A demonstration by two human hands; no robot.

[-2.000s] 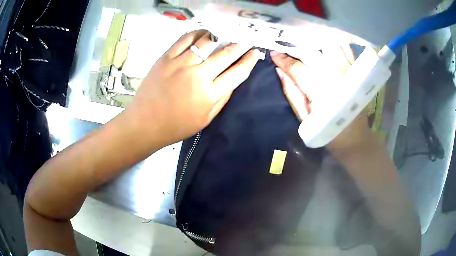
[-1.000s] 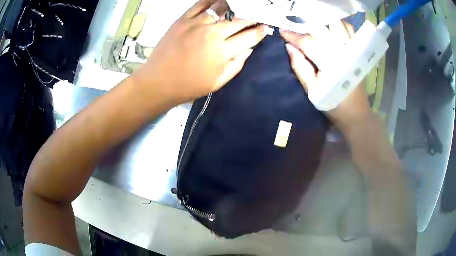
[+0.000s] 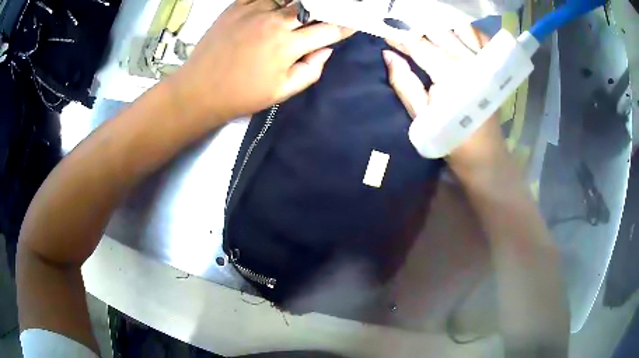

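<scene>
A dark bag panel (image 3: 329, 161) lies on the shiny metal table, its narrow end under the machine. A silver zipper (image 3: 245, 157) curves down its left edge, and a small pale sticker (image 3: 376, 168) sits on its face. My left hand (image 3: 259, 59) grips the panel's upper left edge, thumb on the cloth. My right hand (image 3: 427, 70) holds its upper right edge, partly hidden by a white box (image 3: 469, 105). The needle area and the exact contact of the fingertips are not clear.
A blue hose (image 3: 564, 21) runs from the white box to the upper right. Dark panels with pale threads (image 3: 59, 49) are at the far left. Yellow tape (image 3: 172, 21) marks the white template at the upper left. A dark cable lies at the right.
The whole view has shifted, so the machine head's red logo is out of frame. The panel appears higher and slightly left. Both hands remain at its upper end.
</scene>
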